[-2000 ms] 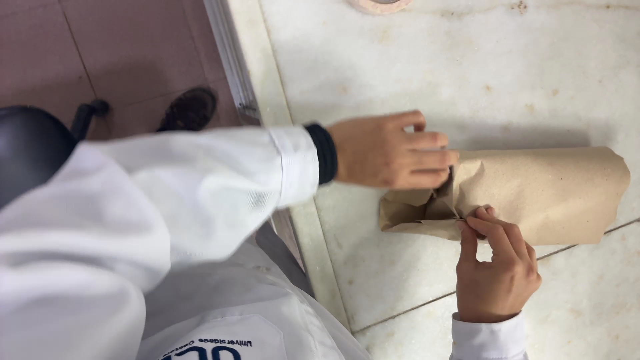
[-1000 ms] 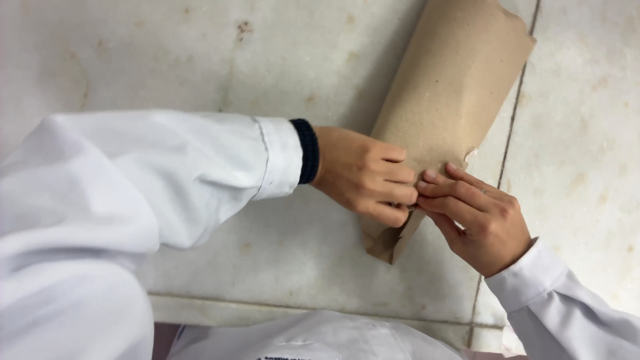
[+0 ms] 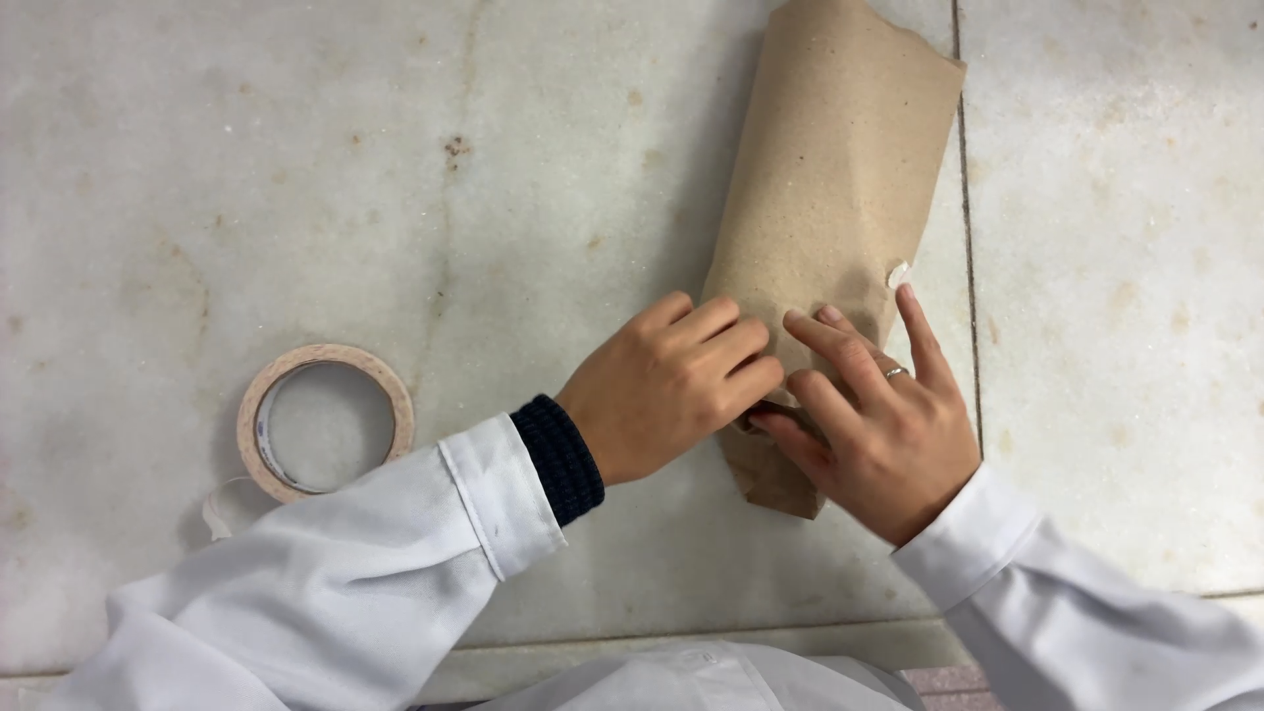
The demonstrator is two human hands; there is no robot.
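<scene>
A brown kraft paper package (image 3: 834, 168) lies on the marble worktop, its far end pointing up and slightly right. At its near end the paper is folded and a creased flap sticks out below. My left hand (image 3: 681, 380) grips the folded paper from the left with curled fingers. My right hand (image 3: 879, 405), with a ring on one finger, has its thumb under the fold and other fingers spread on top of the paper. Its little finger touches a small torn white piece (image 3: 899, 275) at the package's right edge. What is inside the paper is hidden.
A roll of masking tape (image 3: 402, 395) lies flat at the left beside my left sleeve, a loose end sticking out. The marble worktop (image 3: 296, 197) has stains and a dark joint line right of the package. Its front edge runs along the bottom, near my white coat.
The package, which pointed right two seconds ago, now points away from me. Both hands have stayed at its folded end, and the right fingers have spread over it. The view has shifted, showing the tape roll whole.
</scene>
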